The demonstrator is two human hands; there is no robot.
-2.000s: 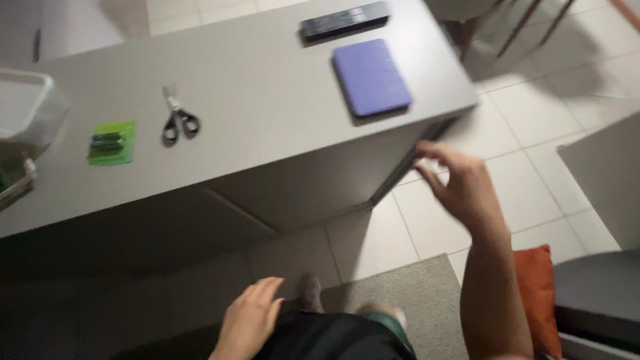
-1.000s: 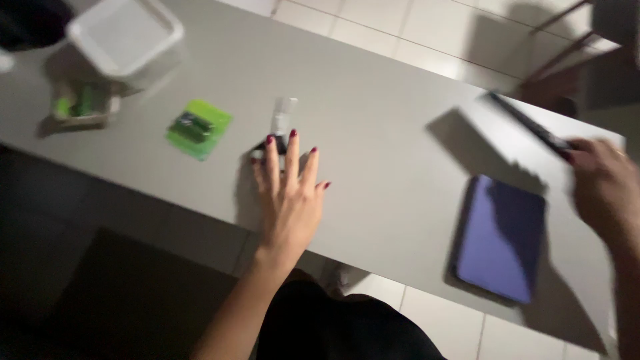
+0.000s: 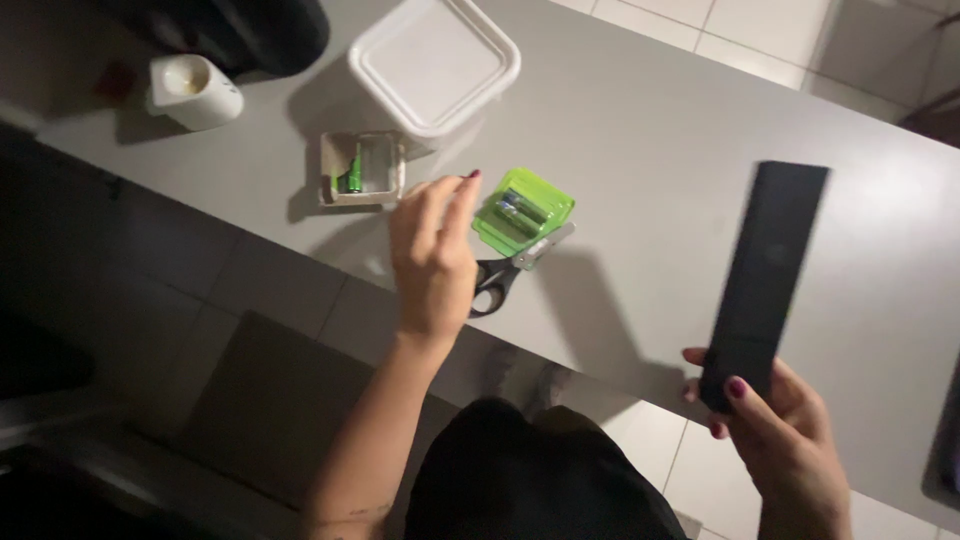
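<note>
My right hand [image 3: 780, 435] grips one end of a black remote control [image 3: 769, 270], its plain back facing up, above the grey counter [image 3: 660, 172]. Over the counter's near edge is my left hand [image 3: 435, 255], fingers bent, with nothing seen in it; part of the palm side is hidden. Just to its right lie scissors with black handles [image 3: 495, 281], their blades touching or overlapping a green battery pack [image 3: 525, 210] that holds batteries under clear plastic. Left of the hand stands a small open box [image 3: 364, 166] with green batteries inside.
A lidded white plastic container [image 3: 435, 64] stands behind the small box. Further left are a white cup-like container [image 3: 196, 94] and a dark object [image 3: 262, 34]. The edge of a dark item [image 3: 946, 442] shows at far right. Tiled floor lies beyond the counter.
The remote, on the counter two seconds ago, is now raised in my right hand. The scissors have moved from apart to right beside the green pack, and my left hand is off them.
</note>
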